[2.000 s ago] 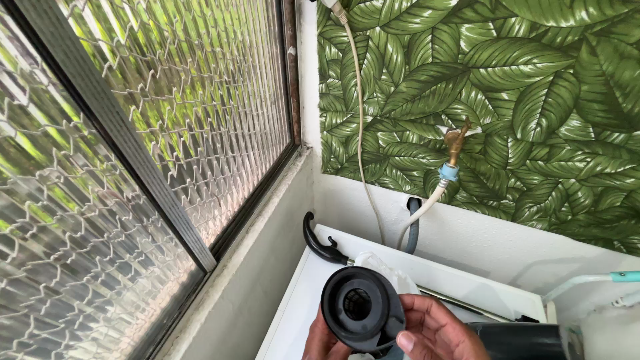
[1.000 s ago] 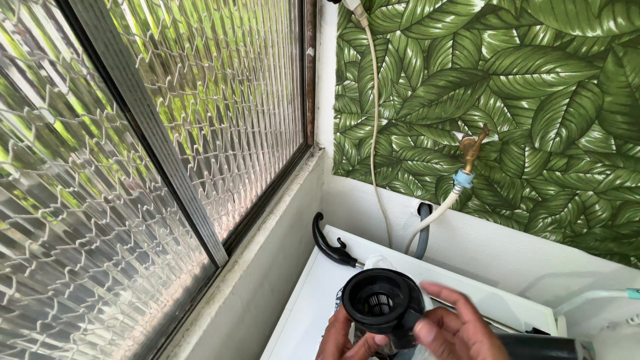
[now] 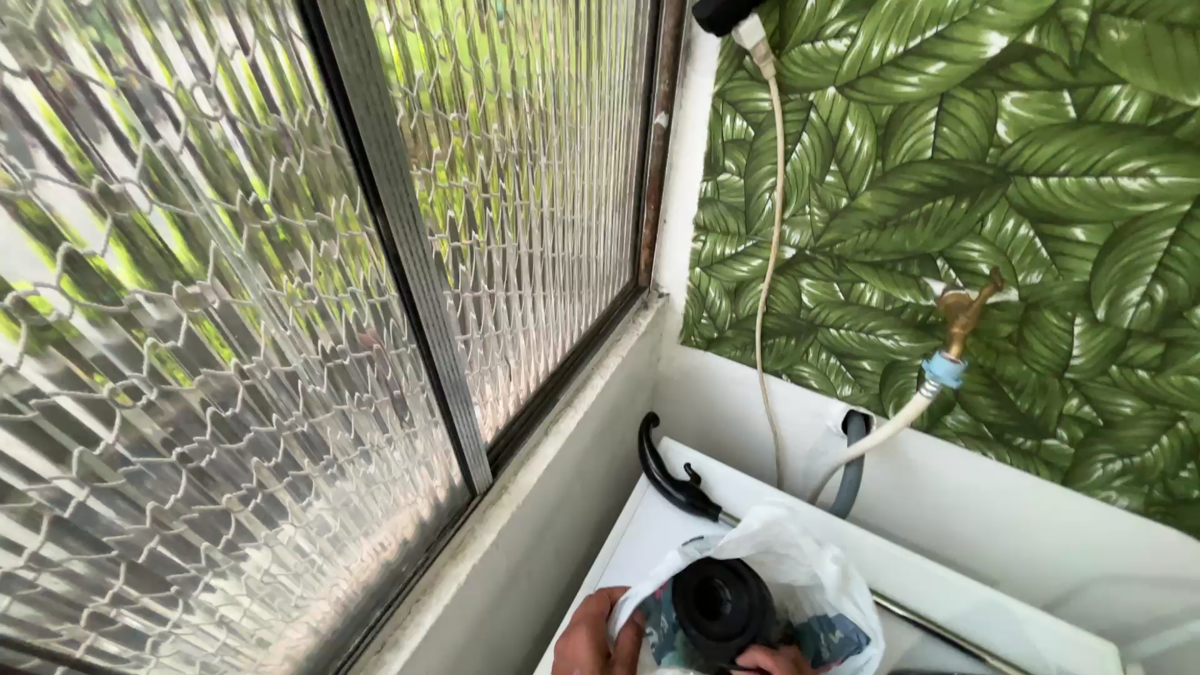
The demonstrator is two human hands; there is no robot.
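A round black plastic part with a central opening (image 3: 717, 600) is inside the mouth of a white plastic bag (image 3: 806, 548) at the bottom centre. My left hand (image 3: 595, 633) pinches the bag's left rim between thumb and fingers. Low in the bag's mouth, my right hand (image 3: 773, 660) is at the lower edge of the black part, its fingers on it; most of this hand is hidden. Dark printed material (image 3: 830, 637) shows inside the bag.
The bag stands on a white appliance top (image 3: 619, 553). Behind it lies a black curved handle (image 3: 675, 483) with a metal rod. A brass tap (image 3: 961, 319) with a pale hose (image 3: 886, 431), a hanging cord (image 3: 776, 234) and a grey drain hose (image 3: 851, 469) are at the wall; a ribbed-glass window (image 3: 525, 216) borders the left.
The black part, held up in both hands before, is now in the white bag's mouth. My left hand has gone from the part to the bag's rim.
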